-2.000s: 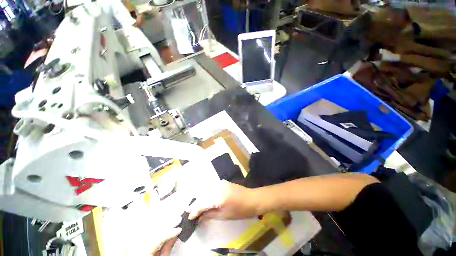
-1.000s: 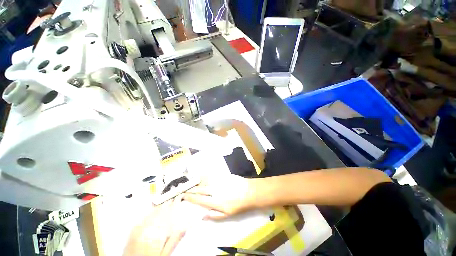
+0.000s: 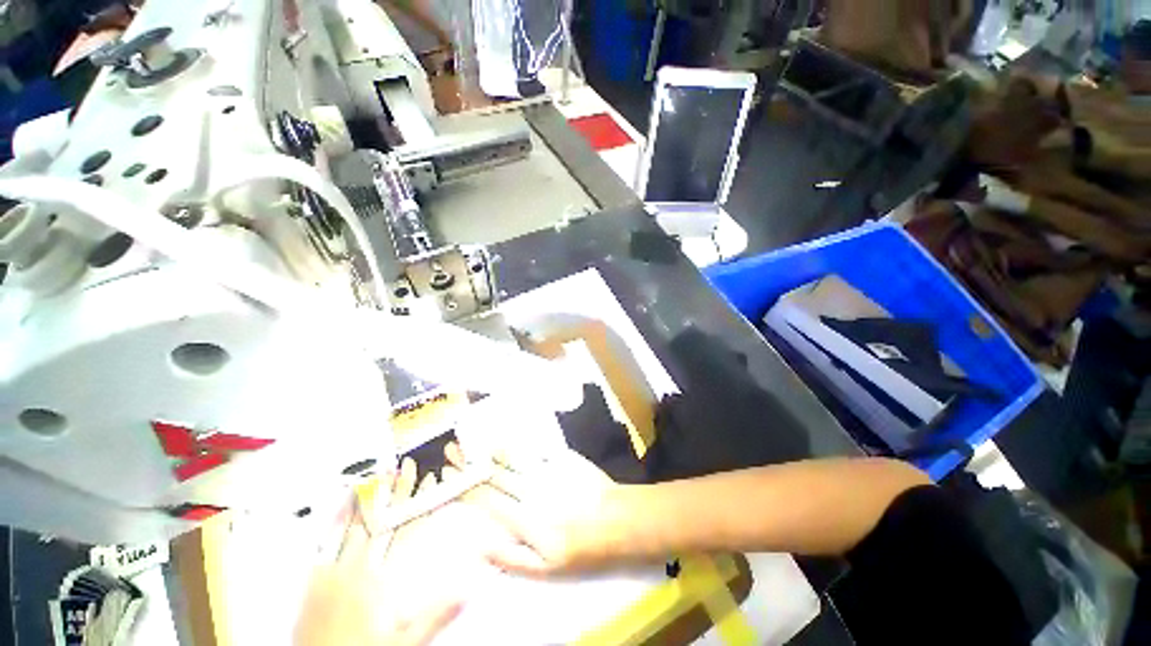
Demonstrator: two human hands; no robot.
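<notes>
My left hand and my right hand lie on the white template in front of the machine head, fingers spread, fingertips around the small label clamp frame. Both are washed out by glare. Black material shows in the clamp's window under the head. I see nothing gripped in either hand. Whatever lies under the palms is hidden. Yellow tape crosses at the template corner. Small black pieces lie beyond my right hand.
Loose labels are fanned at the left. A blue bin with white and black pieces stands at the right. Black fabric lies beside the template. A screen unit stands behind the table.
The dark piece seen between my fingers earlier is no longer visible there. My hands have spread flat, and my left fingertips have moved up to the clamp frame. The view has shifted slightly.
</notes>
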